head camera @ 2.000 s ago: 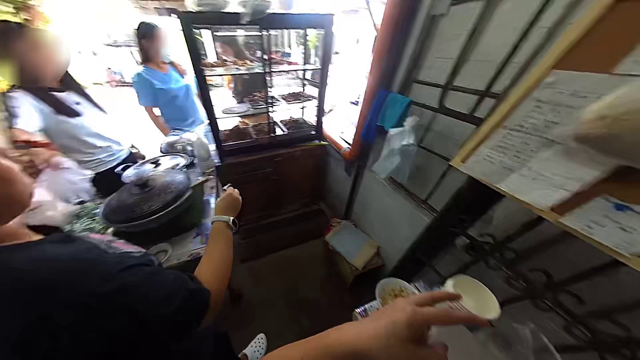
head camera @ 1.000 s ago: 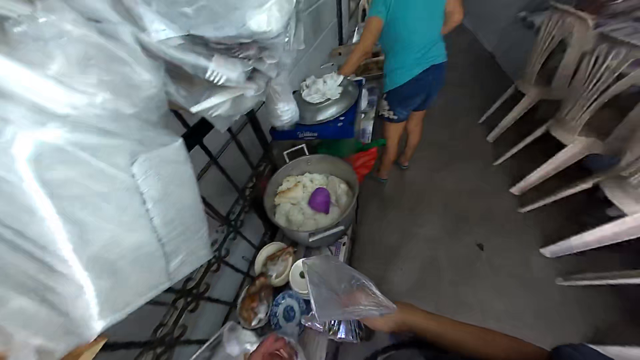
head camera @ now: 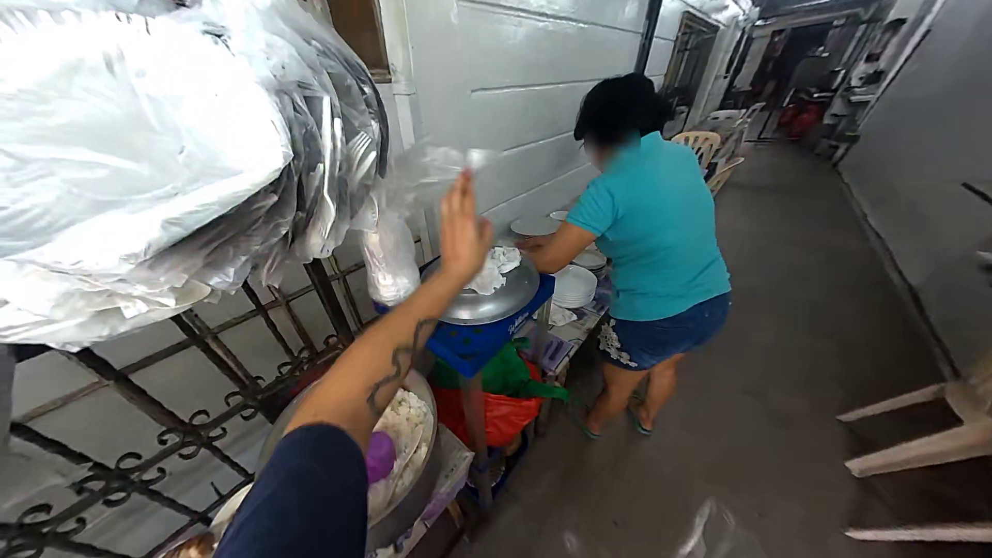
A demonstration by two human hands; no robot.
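My left hand [head camera: 465, 229] is raised, its fingers upright and close together, beside thin clear plastic bags [head camera: 434, 170] by the wall. Whether the fingers grip the plastic cannot be told. Below the forearm is a large metal pot of cooked rice [head camera: 407, 434] with a purple scoop or cup [head camera: 380, 457] in it. Past the hand, a domed metal lid [head camera: 496, 298] with crumpled white material [head camera: 492, 271] on top rests on a blue plastic stand [head camera: 473, 341]. My right hand is out of view. A clear plastic bag [head camera: 709, 531] shows at the bottom edge.
Plastic-wrapped packs [head camera: 132, 155] and bagged forks [head camera: 360, 151] hang at left over an iron grille [head camera: 155, 434]. A person in a turquoise shirt [head camera: 659, 225] leans toward stacked plates [head camera: 573, 287]. Red and green bags [head camera: 496, 415] sit under the stand. Chair legs [head camera: 914, 457] stick out at right.
The view has swung from the display case to the passage. My left hand has come into view, raised near the hanging bags. My right hand, at a clear bag one second ago, is no longer seen.
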